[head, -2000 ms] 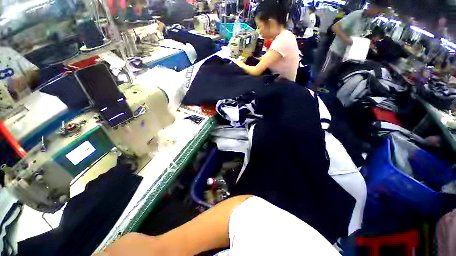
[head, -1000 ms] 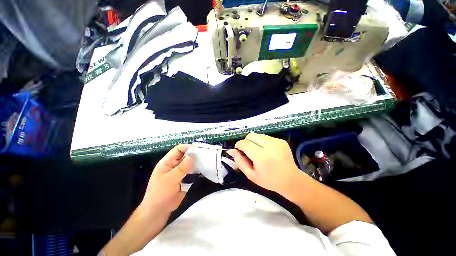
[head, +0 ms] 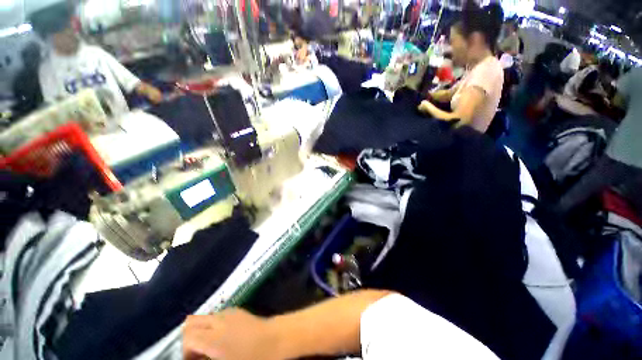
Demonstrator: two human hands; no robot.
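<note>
My right hand (head: pixel 224 337) is at the bottom of the view, by the table's green edge, blurred and cut off below. Its fingertips and anything in them are hidden. My left hand is out of the picture. A stack of black curved collar pieces (head: pixel 165 287) lies flat before the sewing machine (head: pixel 264 179). A loose heap of grey-white pieces with black bands (head: pixel 46 281) lies at the left of the table.
A red plastic basket (head: pixel 65 149) stands behind the heap. A phone (head: pixel 232 125) stands on the machine. Large black garment panels (head: pixel 461 225) drape at the right, beside a blue crate (head: pixel 324 266) holding a bottle (head: pixel 346 271). Two people (head: pixel 473 88) (head: pixel 84 74) work beyond.
The view has swung from the table and lap up and to the right. My left hand and the grey-white collar piece have left the picture. My right hand is now low and cut off.
</note>
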